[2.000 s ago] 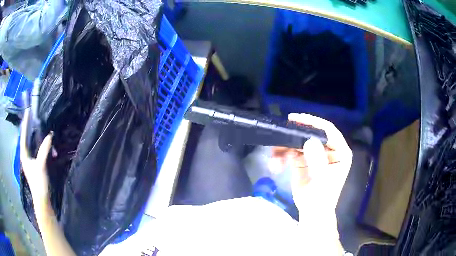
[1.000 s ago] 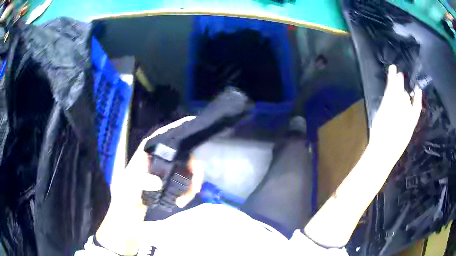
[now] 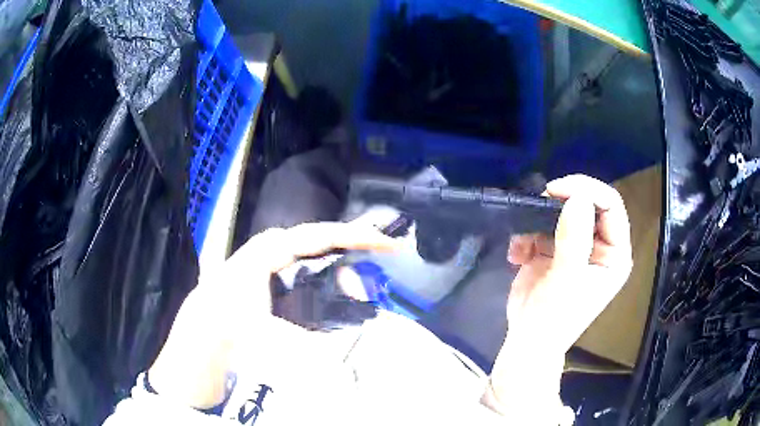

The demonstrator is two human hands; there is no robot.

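Note:
My right hand (image 3: 575, 250) grips one end of a black moulded bar part (image 3: 492, 208), which points left across the middle of the view. Cross ridges show along its top edge, and a rounded bulge shows below it near its far end. My left hand (image 3: 258, 266) is curled round black moulded parts (image 3: 321, 298) low at the centre left; how many it holds I cannot tell. A dark end of a part also shows by its fingertips. Glare washes out both hands.
A crinkled black bag (image 3: 125, 208) stands at left inside a blue lattice crate (image 3: 221, 108). A tray (image 3: 664, 208) heaped with black parts is at right. A blue lower bin (image 3: 446, 150) sits under the green bench (image 3: 621, 21). A brown carton (image 3: 617, 320) is beside the tray.
My right hand has come back from the tray at right and now holds a bar part over the lap. My left hand still holds black parts, now lower and turned.

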